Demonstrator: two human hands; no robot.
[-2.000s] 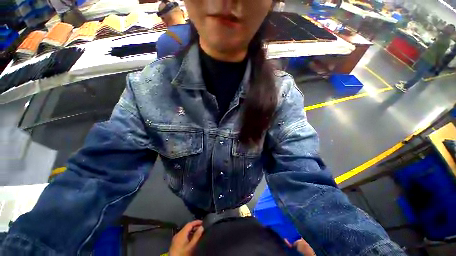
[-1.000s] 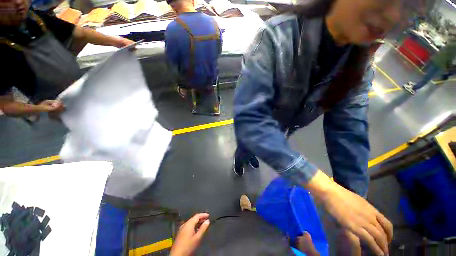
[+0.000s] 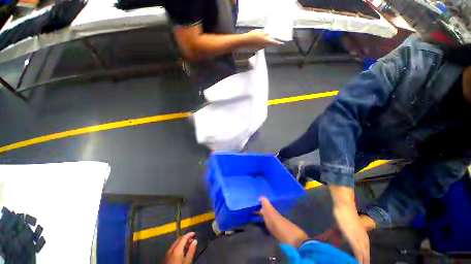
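A deep blue plastic crate (image 3: 261, 178) is in front of me at the lower middle, with no contents visible. My right hand (image 3: 268, 209), at the end of a light-blue sleeve, grips the near rim of the crate. My left hand (image 3: 182, 250) is at the bottom edge, partly cut off, with its fingers apart and nothing visible in it. It is left of the crate and not touching it. A heap of small black pieces (image 3: 18, 234) lies on a white-topped table (image 3: 62, 191) at the lower left.
A person in denim (image 3: 385, 103) leans in at the right, arms reaching down near my right arm. Another person in dark clothing (image 3: 206, 41) stands beyond the crate with a large white sheet (image 3: 235, 111). A metal-legged stool or frame (image 3: 155, 198) stands between table and crate.
The crate has swung up and left into fuller view, gripped by my right hand. The person in denim has shifted right and bent lower. The person with the white sheet has moved right.
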